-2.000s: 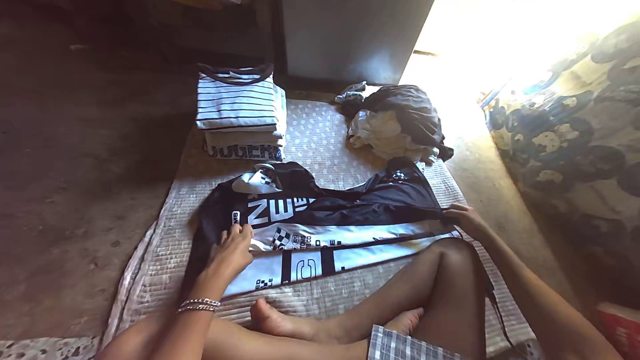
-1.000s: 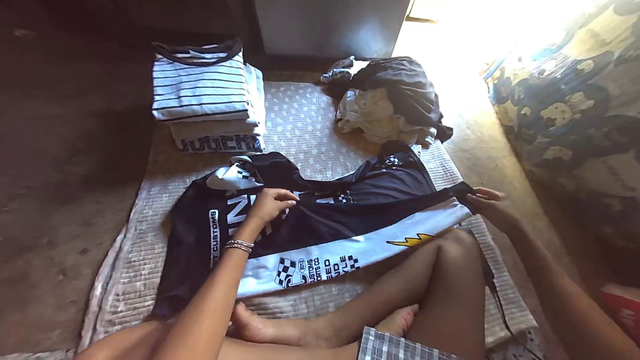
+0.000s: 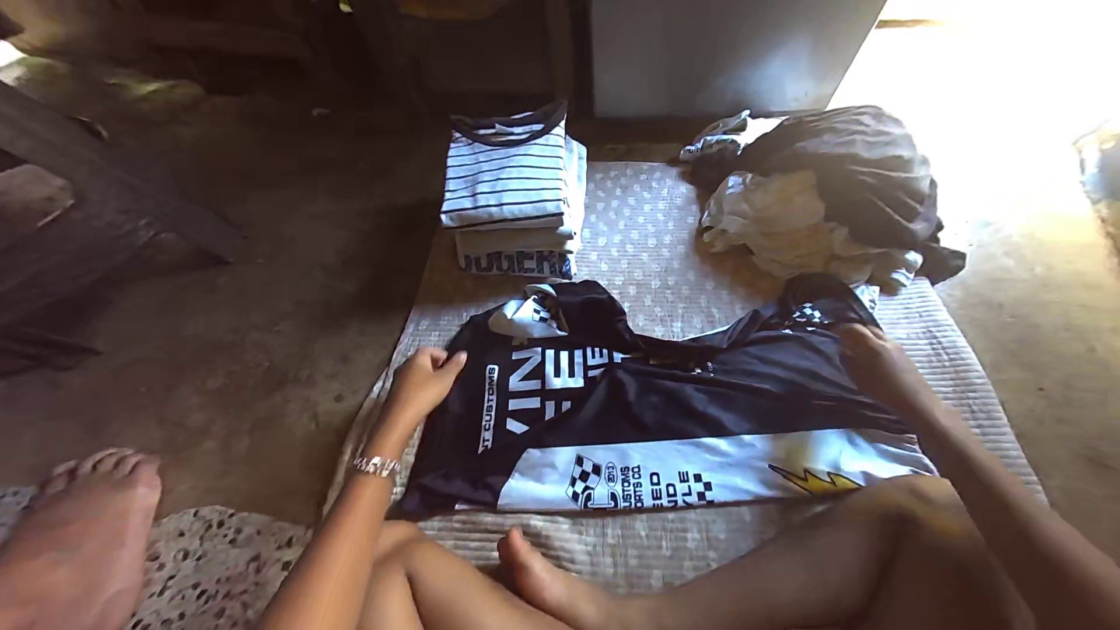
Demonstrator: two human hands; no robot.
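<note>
A black and white printed sports jersey [image 3: 700, 394] lies spread on a quilted mat [image 3: 639, 210] before my crossed legs, its white lower panel bearing a yellow lightning bolt. My left hand [image 3: 430, 381], with a beaded bracelet on the wrist, pinches the jersey's left edge between thumb and fingers. At the upper right part of the jersey is my right hand [image 3: 871, 354], blurred, its fingers hidden or indistinct, so its hold cannot be told. Folded shirts [image 3: 507, 184] form a neat stack beyond the jersey, a striped one on top.
A loose heap of dark and cream clothes [image 3: 840, 192] lies at the mat's far right. Behind the mat stands a grey panel [image 3: 726, 52]. Another bare foot [image 3: 87, 534] shows at the lower left, and a dark wooden frame [image 3: 87, 192] stands at the left.
My left hand has moved from the jersey's middle to its left edge. My right hand has moved from the lower right edge toward its upper right part. The white side panel lies flatter. The view has shifted left.
</note>
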